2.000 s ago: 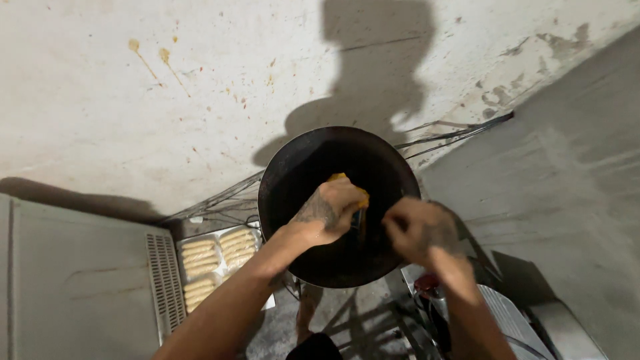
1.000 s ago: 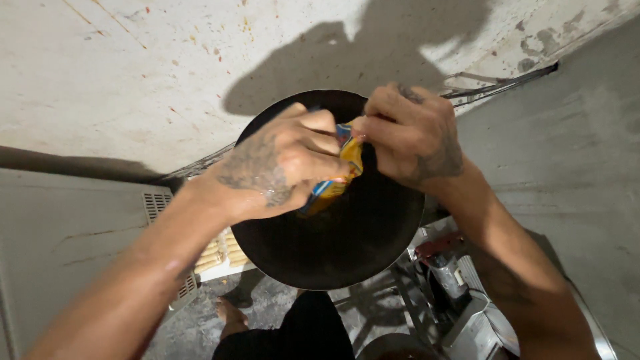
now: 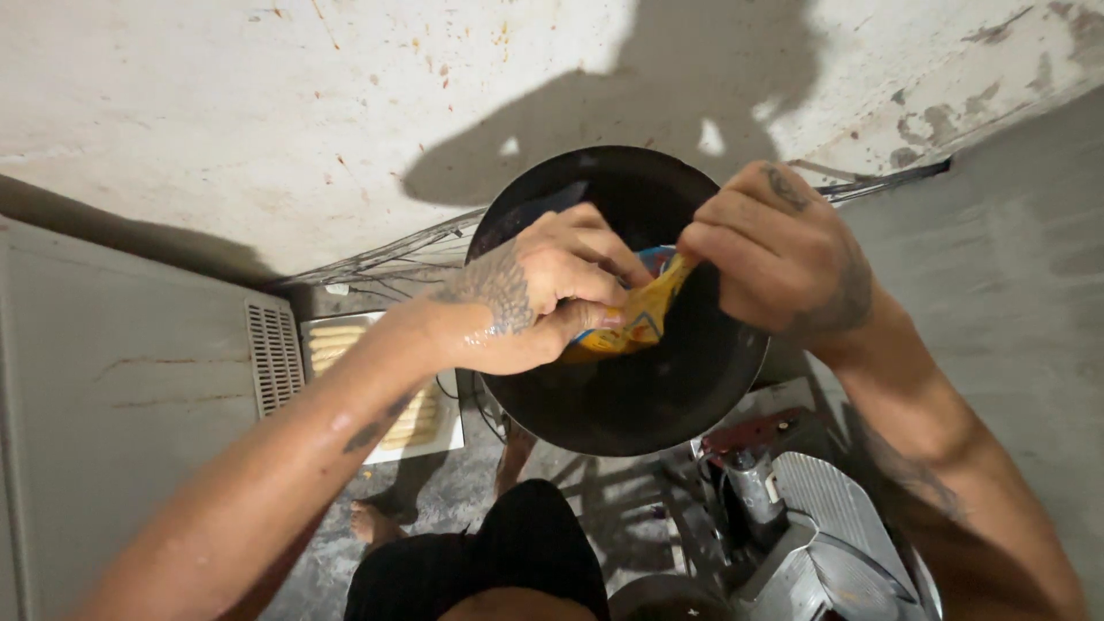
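A yellow and blue plastic packet (image 3: 642, 315) is stretched between my two hands over a large dark wok (image 3: 621, 405). My left hand (image 3: 552, 289) grips the packet's lower left part between thumb and fingers. Its upper right corner is pinched in my right hand (image 3: 776, 250), which is above the wok's right rim. The packet bears printing. What is inside it cannot be seen, and my fingers cover parts of it.
Pale rolls lie in rows in a white tray (image 3: 453, 440) at lower left, beside a grey cabinet (image 3: 129, 371) with a vent grille. A metal slicer (image 3: 828, 535) stands at lower right. Cables (image 3: 397, 250) run along the stained wall (image 3: 259, 112) behind the wok.
Two seconds ago my right hand was apart from my left over the wok; one second ago both were at the packet. Now they are a little farther apart, with the packet stretched between them.
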